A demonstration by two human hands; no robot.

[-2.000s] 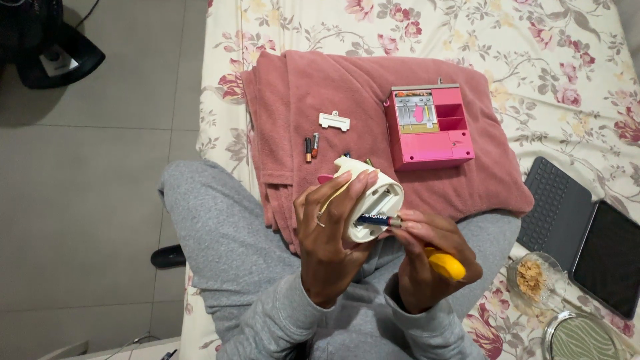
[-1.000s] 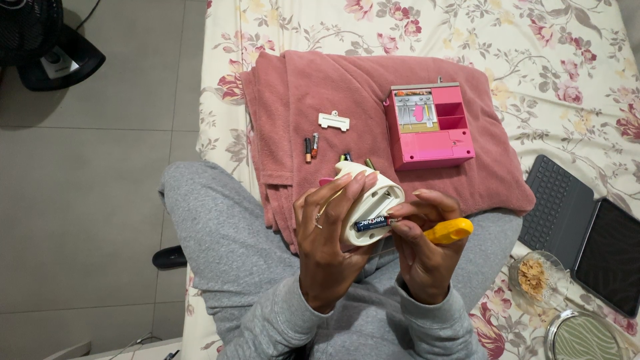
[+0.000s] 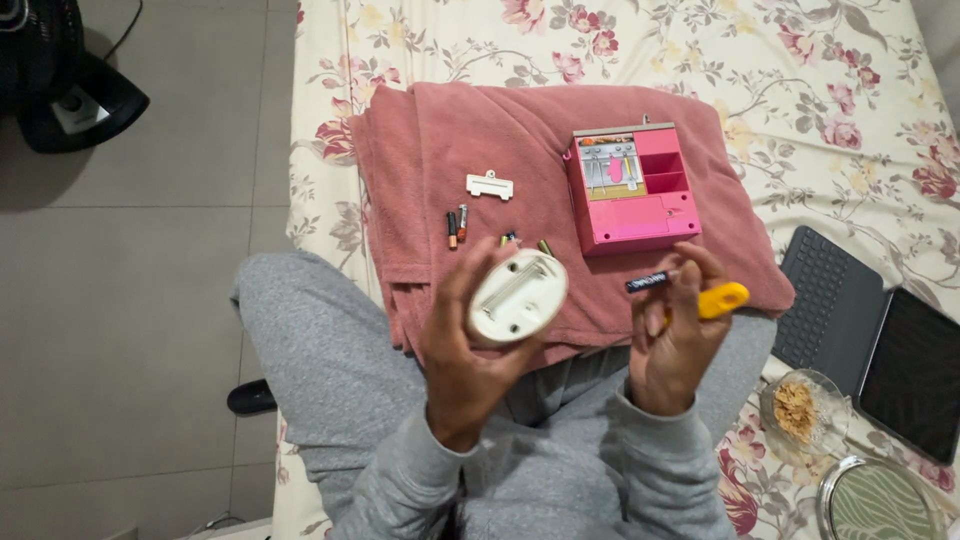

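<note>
My left hand (image 3: pixel 472 352) holds a white oval plastic toy base (image 3: pixel 519 298), its battery compartment facing up with no battery inside. In my right hand (image 3: pixel 679 322) are a dark AAA-size battery (image 3: pixel 647 282), pinched at the fingertips, and a yellow-handled tool (image 3: pixel 723 299) whose tip is hidden by the fingers. A white plastic battery cover (image 3: pixel 490 186) lies on the folded pink blanket (image 3: pixel 525 120). Below it lie a black and copper battery (image 3: pixel 451 230) and a red and silver battery (image 3: pixel 462 223). A green battery (image 3: pixel 545 247) and another, partly hidden one lie just beyond the toy base.
A pink toy kitchen unit (image 3: pixel 637 217) rests on the blanket's right part. To the right are a keyboard (image 3: pixel 825 300), a dark tablet (image 3: pixel 915 375), a glass bowl of flakes (image 3: pixel 795 411) and a round metal-rimmed object (image 3: pixel 874 502). A fan base (image 3: pixel 82 112) stands on the floor.
The dark battery has come out of the toy base and is now in my right hand's fingers. My hands have moved apart, with the yellow-handled tool still in my right.
</note>
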